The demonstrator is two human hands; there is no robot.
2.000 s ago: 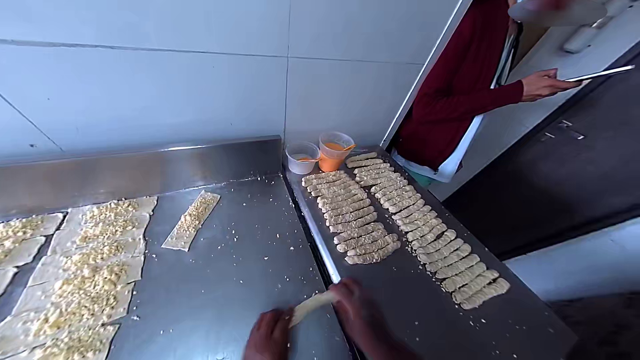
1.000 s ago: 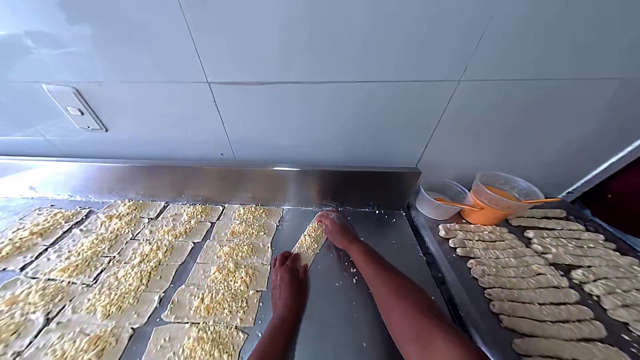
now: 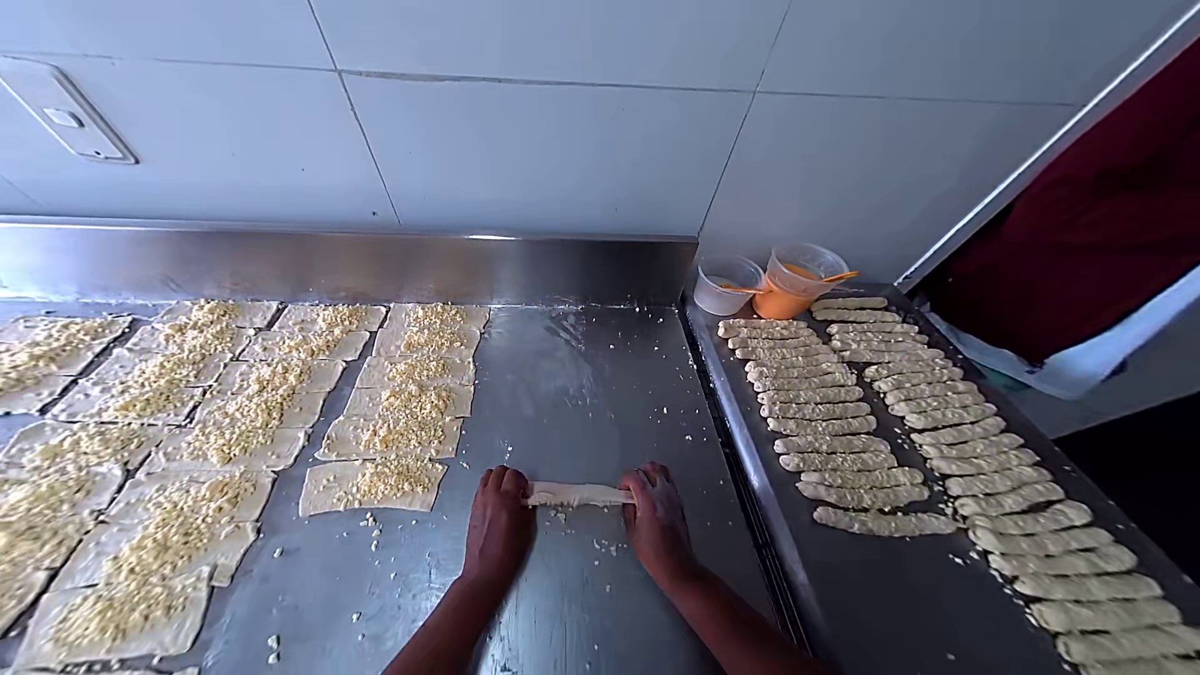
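Note:
A rolled strip of pale dough [image 3: 579,494] lies crosswise low on the metal work surface, its two ends pinched between my hands. My left hand [image 3: 501,516] grips its left end and my right hand [image 3: 656,516] its right end. To the left, flat dough rectangles topped with crumbled pale filling lie in rows; the nearest one [image 3: 375,485] is close to my left hand. On the dark tray at the right are two columns of crumb-coated dough rolls [image 3: 883,522]. Loose crumbs are scattered around my hands.
A clear plastic cup [image 3: 726,286] and a larger one with orange content [image 3: 790,281], each with an orange utensil, stand at the tray's back corner. A metal backsplash [image 3: 469,272] runs along the tiled wall. A person's dark red garment [image 3: 1097,216] shows at the right.
A second ago my hands were on a crumb-topped dough strip farther back; now they hold a rolled strip nearer the front. The view has swung left since the oldest frame.

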